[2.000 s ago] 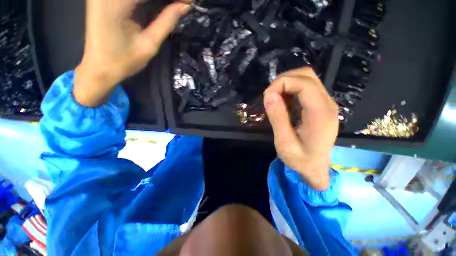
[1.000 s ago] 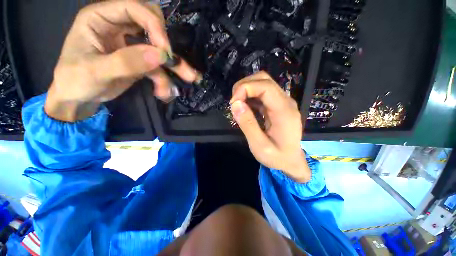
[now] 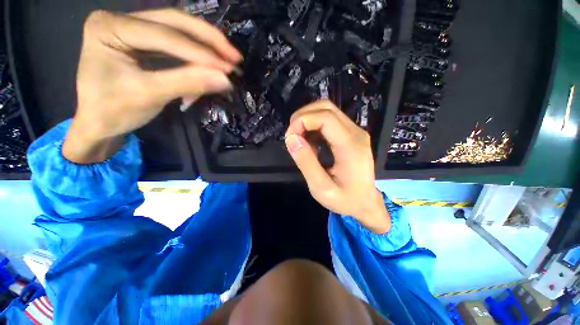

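Note:
My left hand is over the left side of the middle tray, thumb and fingers close together and blurred. I cannot tell if a part is between them. My right hand is over the tray's near edge, thumb and index fingertip together; anything as small as a brass part there cannot be made out. Black plastic parts lie jumbled in the middle tray, beyond and between the hands. A heap of small brass parts lies in the near corner of the right tray.
A band of black parts runs along the right tray's left side. The left tray is partly under my left arm. More black parts lie at the far left. The green bench top shows at right, above a pale blue floor.
Since the oldest frame both hands have shifted left in view, and the trays also shift as the camera moves. The dark piece seen at my left fingertips a second ago is no longer clear.

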